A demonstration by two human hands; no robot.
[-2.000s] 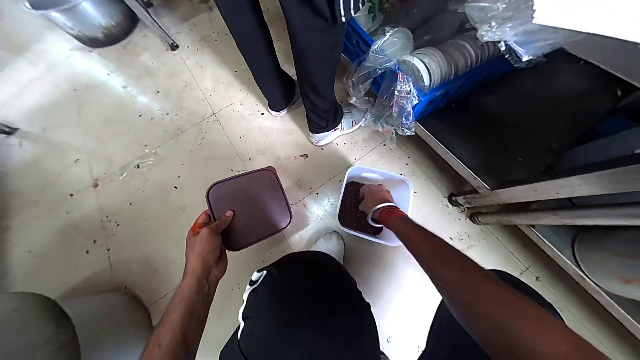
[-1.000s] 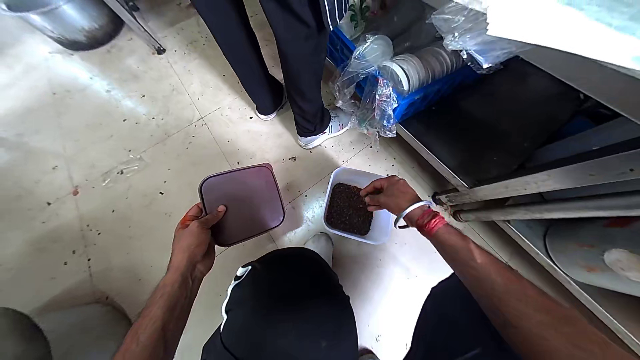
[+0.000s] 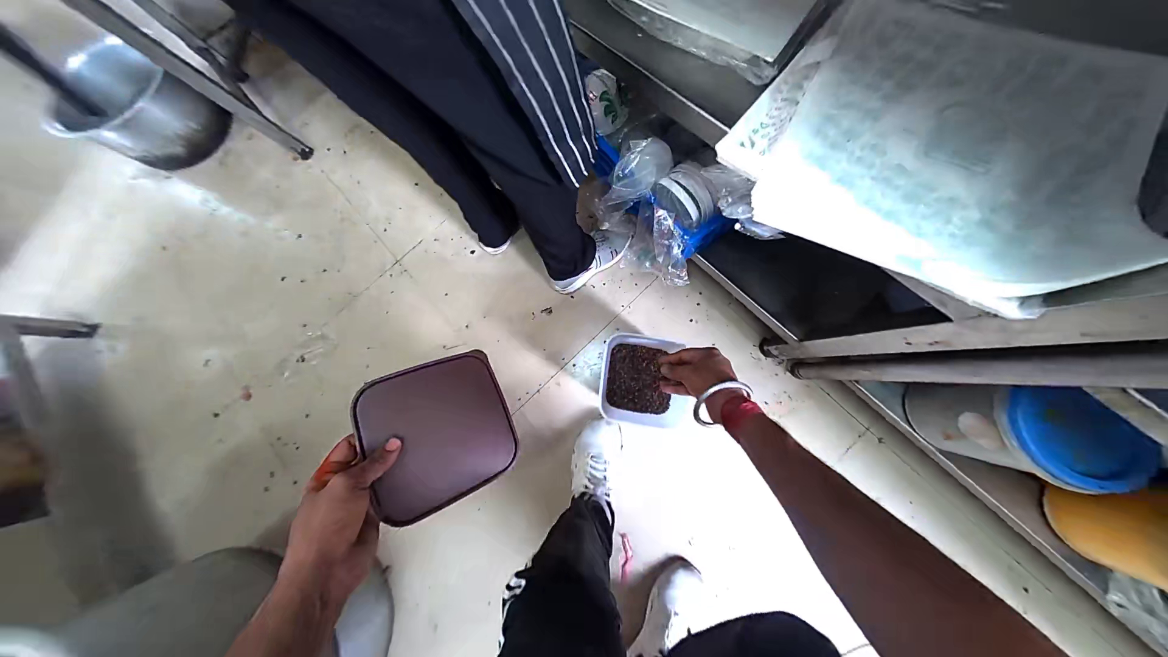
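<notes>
My left hand (image 3: 347,502) grips the near left edge of a square, dark purple-brown plastic lid (image 3: 436,438), thumb on top, held above the floor. To its right, a white square plastic tub (image 3: 680,415) stands on the floor with dark brown granular contents (image 3: 636,379) inside. My right hand (image 3: 698,374) is at the tub's right side, its fingers bent together over the contents' right edge. Whether the fingertips pinch any grains or hold the rim cannot be made out. A metal bangle and red thread circle the right wrist.
Another person (image 3: 538,210) in dark trousers and a striped apron stands just beyond the tub. Right is a metal rack (image 3: 985,370) with a blue lid (image 3: 1081,438) and papers (image 3: 958,155). A blue crate (image 3: 703,235) holds plastic-wrapped round items. A metal pot (image 3: 146,109) sits upper left.
The right hand, deep in the tub two seconds ago, has come back to its right side. The left hand still holds the lid. The view has shifted, showing more of the rack.
</notes>
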